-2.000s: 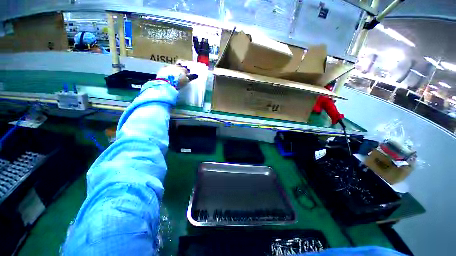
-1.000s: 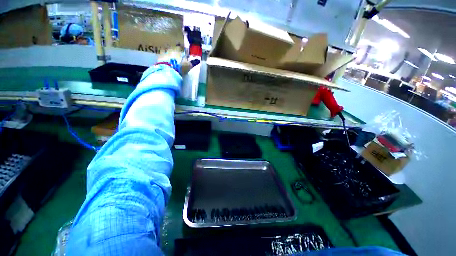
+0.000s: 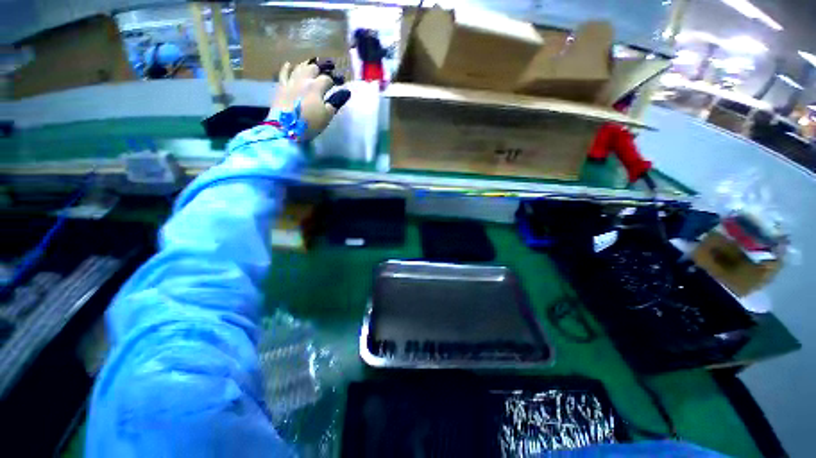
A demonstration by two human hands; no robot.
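My left hand is raised over the back shelf, finger cots dark on its tips, fingers apart, with nothing visible in it. A whitish, translucent upright item stands just right of it; contact is unclear. My right hand is out of the picture; only a blue sleeve shows at the bottom edge. A stainless steel tray lies on the green mat, with a row of small black parts along its near edge. Silvery leaded parts lie in the right-hand black bin at the front.
A ribbed clear blister tray lies beside my left sleeve. An open carton stands on the shelf, a red tool at its right. A dark parts crate is at right, black totes at left. A person is beyond the shelf.
My left hand has lifted slightly off the whitish item, and its fingers now show spread. The view has shifted and blurred, and the blister tray beside my sleeve shows more.
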